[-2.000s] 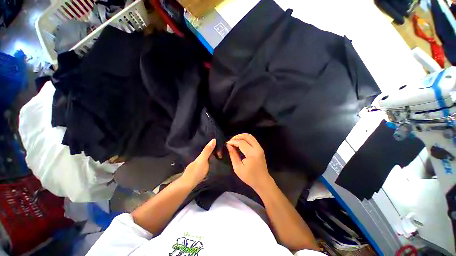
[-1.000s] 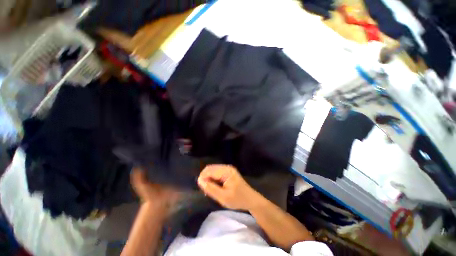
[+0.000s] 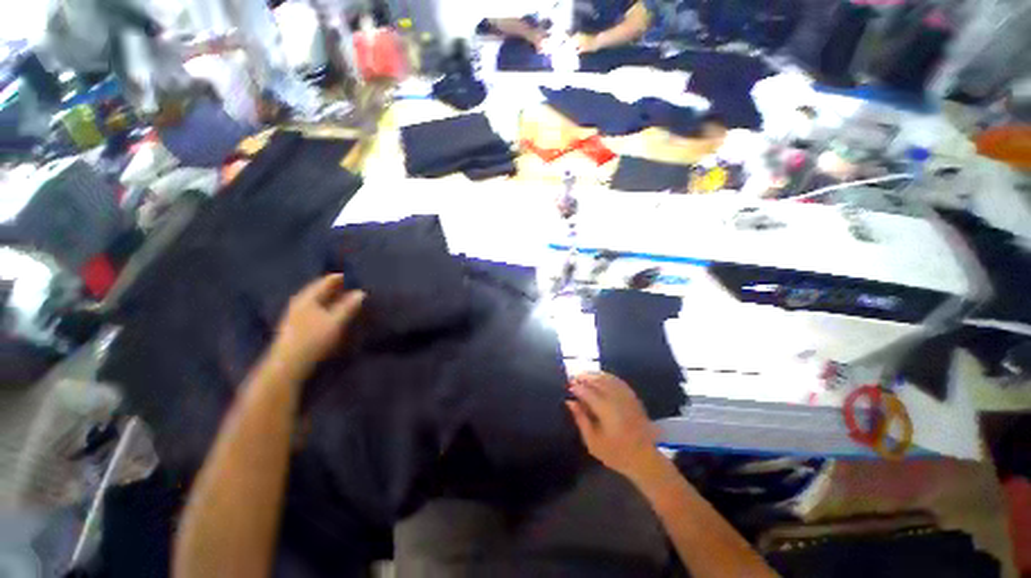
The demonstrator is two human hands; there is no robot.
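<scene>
The black garment panel [image 3: 486, 384] lies over the table's left part and hangs over the front edge towards my lap. My left hand [image 3: 313, 324] has its fingertips on the panel's left part, pinching cloth. My right hand [image 3: 614, 420] is at the panel's right edge; blur hides whether it grips. The white sewing machine [image 3: 678, 248] has its needle end just behind the panel's right side; the presser foot is blurred. Stepped small black cut pieces [image 3: 635, 348] lie right of the needle area.
Orange and red scissors [image 3: 877, 420] lie at the table's right end. Folded black pieces [image 3: 458, 147] and red shapes [image 3: 569, 149] lie behind the machine. A ruler strip [image 3: 769, 423] runs along the front edge. Another person's hands [image 3: 616, 34] work at the far table.
The view has turned up and towards the machine. My hands have moved apart from the lap, the left onto the panel's left part, the right to its right edge. The panel is rearranged.
</scene>
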